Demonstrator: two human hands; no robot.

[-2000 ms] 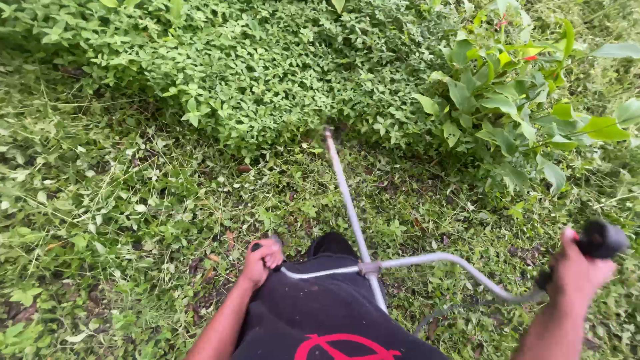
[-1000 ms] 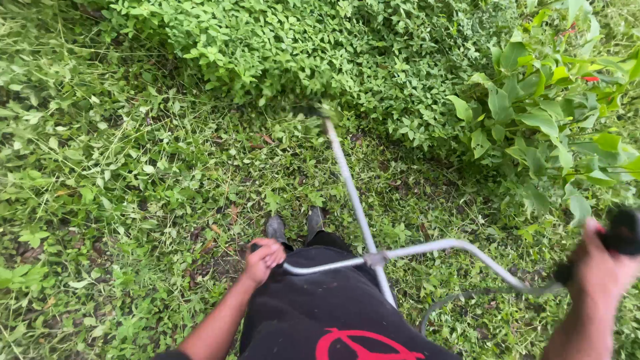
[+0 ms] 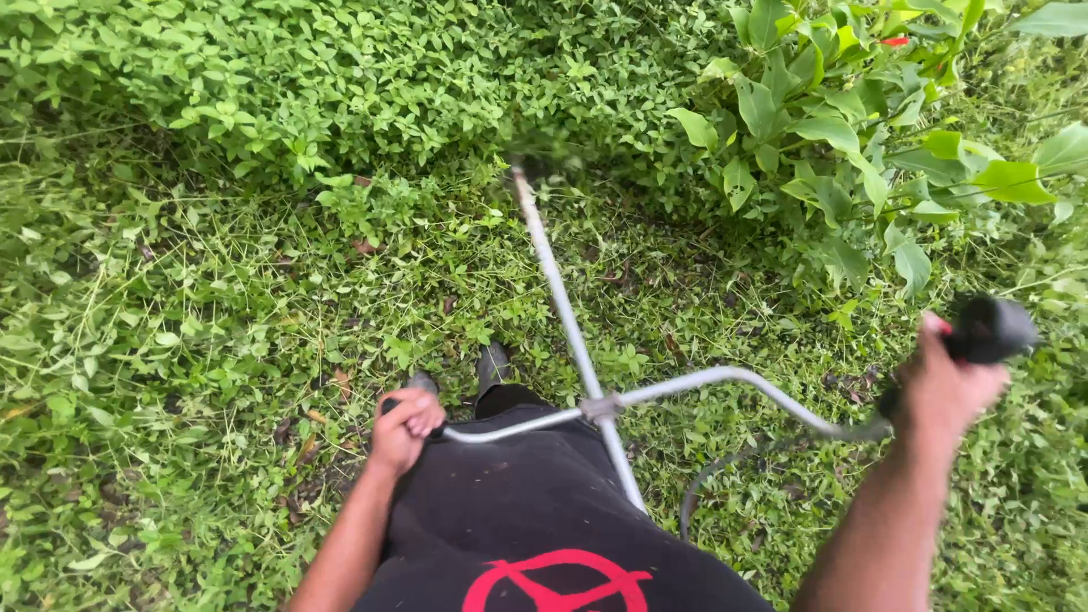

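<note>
A brush cutter with a grey metal shaft [image 3: 557, 285] reaches forward from beside my body to the edge of the tall plants. Its cutting head is blurred and partly hidden among the leaves. A bent metal handlebar [image 3: 722, 374] crosses the shaft at a clamp [image 3: 600, 407]. My left hand [image 3: 408, 427] is closed around the black grip at the bar's left end. At the right end, my right hand [image 3: 948, 387] holds the black throttle grip [image 3: 986, 331], which shows a bit of red. A dark cable [image 3: 693, 497] hangs below the bar on the right.
Dense low leafy plants [image 3: 382, 76] stand ahead. A broad-leaved plant [image 3: 816, 127] with a red flower [image 3: 894, 41] grows at the upper right. Cut stems and leaves [image 3: 459, 280] cover the ground. My dark boots [image 3: 491, 365] are just ahead of my body.
Both hands have stayed on the handlebar. Since one second ago, the brush cutter's far end has shifted slightly left in view. The view itself has moved a little.
</note>
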